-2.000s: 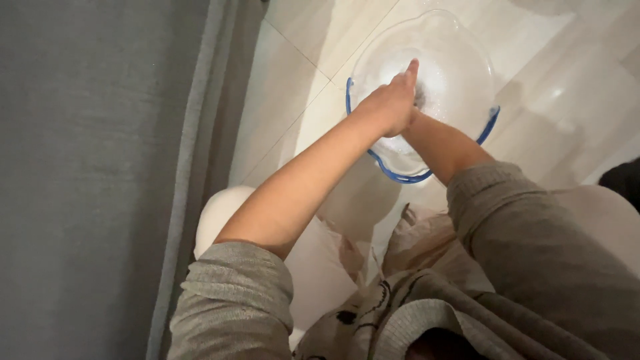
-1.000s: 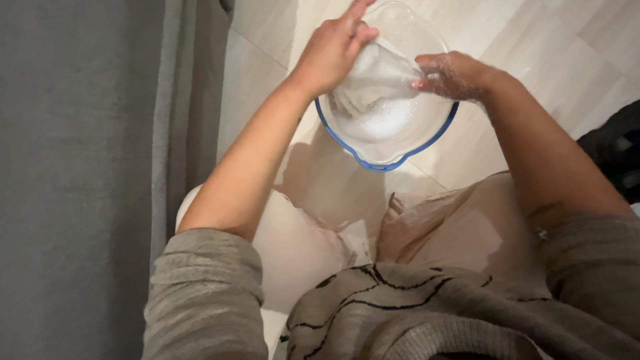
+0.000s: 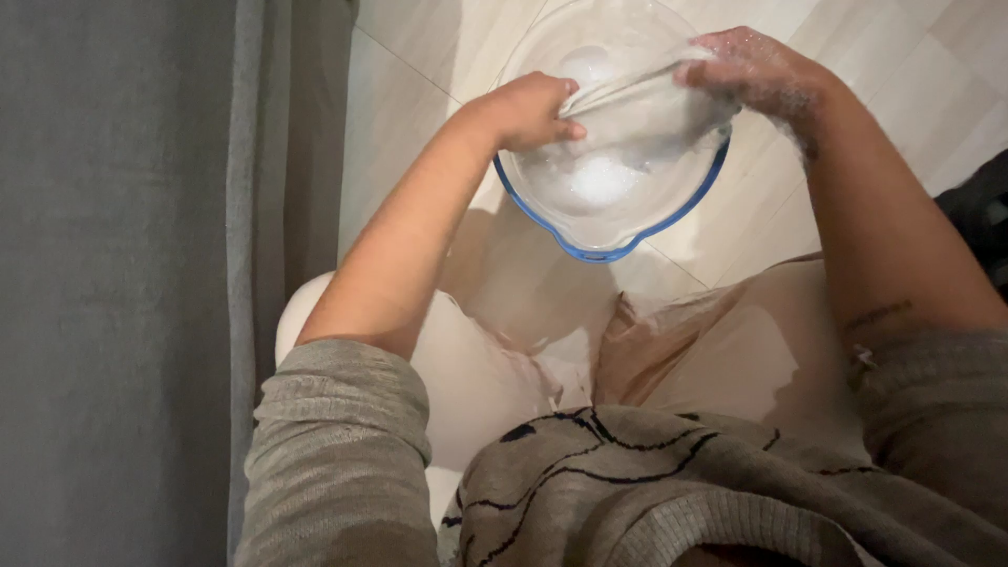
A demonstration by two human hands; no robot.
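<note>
A wet, pale cloth (image 3: 642,114) is stretched between my two hands above a clear plastic basin with a blue handle (image 3: 602,253). My left hand (image 3: 539,110) grips its left end, thumb and fingers closed on the edge. At the other end, my right hand (image 3: 744,71) pinches the cloth, and suds cling to that hand and wrist. White foam (image 3: 597,181) floats in the basin below the cloth. What kind of cloth it is I cannot tell.
The basin stands on a light tiled floor (image 3: 409,150) in front of my knees. Grey fabric (image 3: 118,276) runs along the left side. A dark object (image 3: 980,213) lies at the right edge.
Two seconds ago my hands were together over the basin; now they are apart, with the cloth stretched between them. Since one second ago, my left hand has come down from near the basin's far rim.
</note>
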